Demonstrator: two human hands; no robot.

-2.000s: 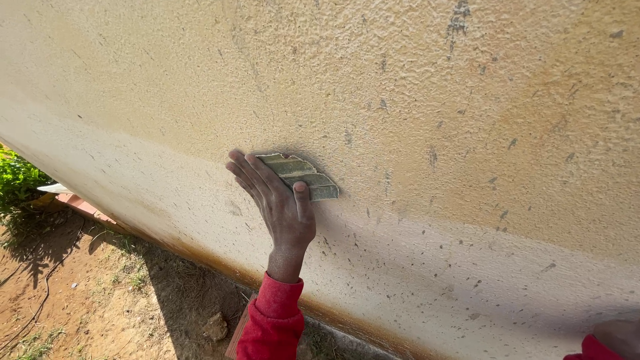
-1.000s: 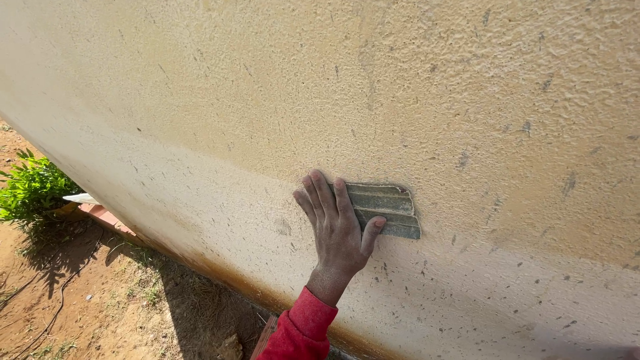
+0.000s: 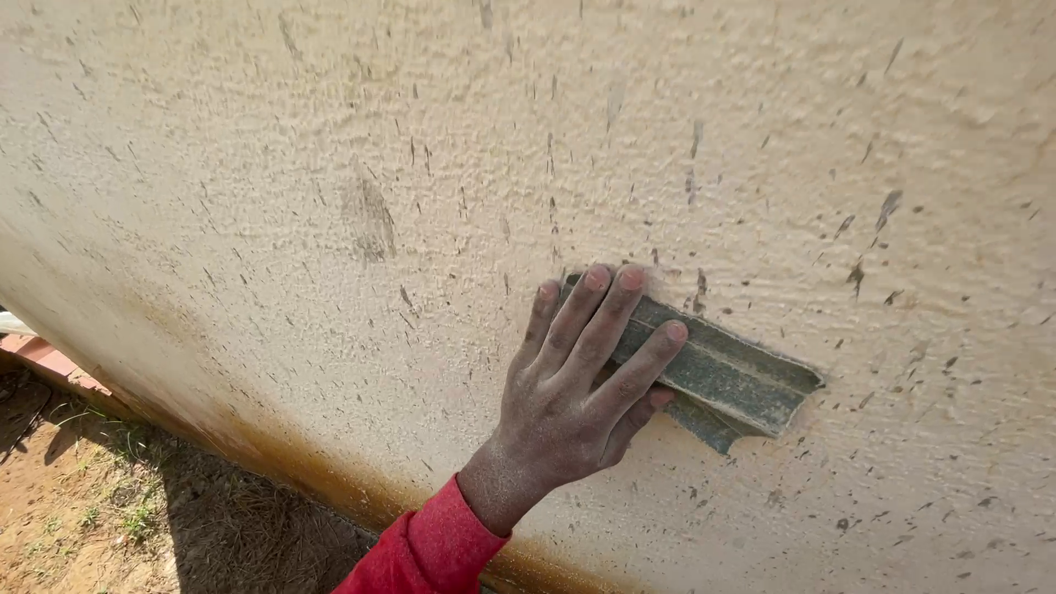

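My left hand (image 3: 565, 392), dusty and in a red sleeve, lies with its palm toward a rough cream-painted wall (image 3: 462, 165). Under its spread fingers is a creased, worn sheet of dark green-grey sandpaper (image 3: 734, 367), pressed on the wall. The thumb sits below the index finger, at the sheet's lower fold. The sheet's free end reaches out to the right of the fingers, and its lower edge is ragged. Dark specks and streaks mark the wall around the hand. My right hand is out of view.
An orange-brown stain (image 3: 313, 466) runs along the wall's foot. Below it lies shaded ground with dry grass (image 3: 247, 528); sunlit reddish soil (image 3: 49, 528) with small weeds is at the lower left. A reddish ledge (image 3: 49, 359) shows at the left edge.
My left hand and the sandpaper have moved over the wall, and the sheet now slopes down to the right. The view has shifted. The other red sleeve, at the lower right earlier, is gone from view.
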